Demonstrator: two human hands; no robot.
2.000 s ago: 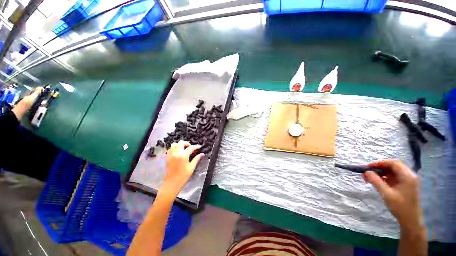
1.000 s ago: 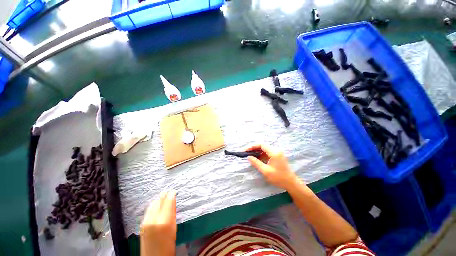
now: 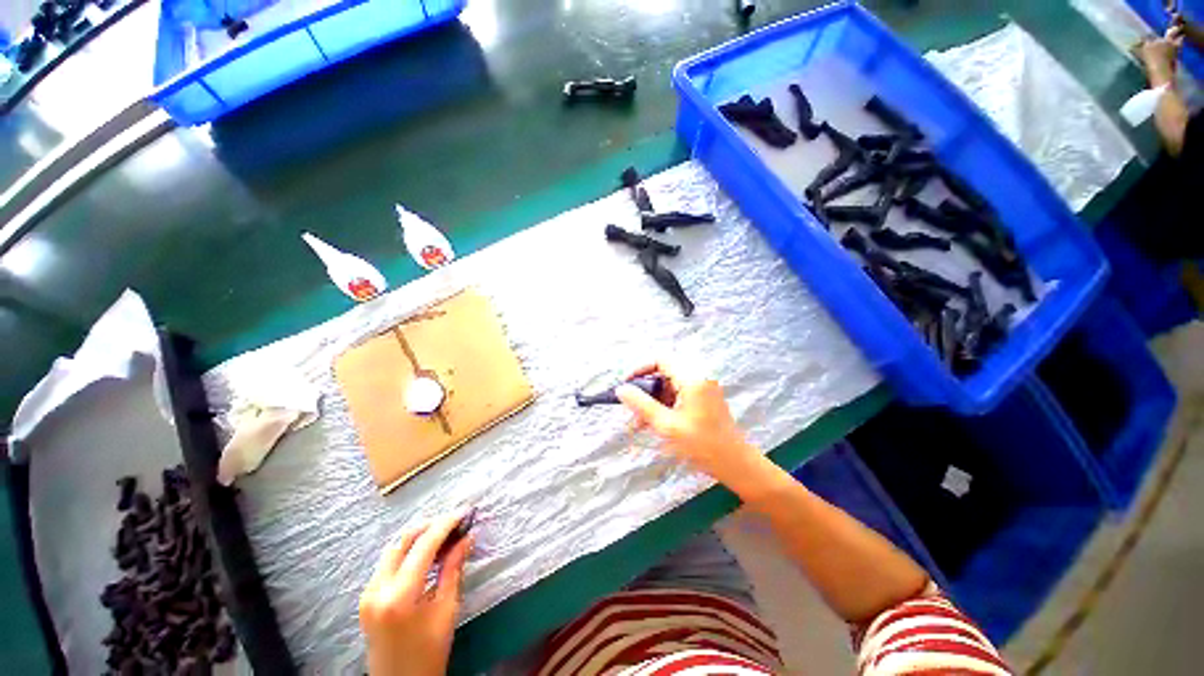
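Note:
My right hand (image 3: 687, 420) holds a long black part (image 3: 602, 396) between thumb and fingers, its thin end pointing left, above the white sheet. My left hand (image 3: 416, 594) holds a small dark part (image 3: 460, 528) at its fingertips, near the sheet's front edge; the fingers hide most of that part. The tan cardboard pad (image 3: 370, 383) lies left of my right hand, with a dark streak and a white round glue dish (image 3: 424, 395) on it. The two held parts are apart.
A lined black-rimmed tray (image 3: 218, 515) of small dark parts is at left, with a crumpled cloth (image 3: 258, 436) beside it. Two glue bottles (image 3: 354, 275) lie behind the cardboard. Loose long parts (image 3: 650, 244) lie near a blue bin (image 3: 977, 394) of long parts. Another person's hand (image 3: 1162, 66) shows at far right.
My left hand has left the tray of small parts and now holds one over the sheet. My right hand still holds its long part. The view has swung right, showing the blue bin.

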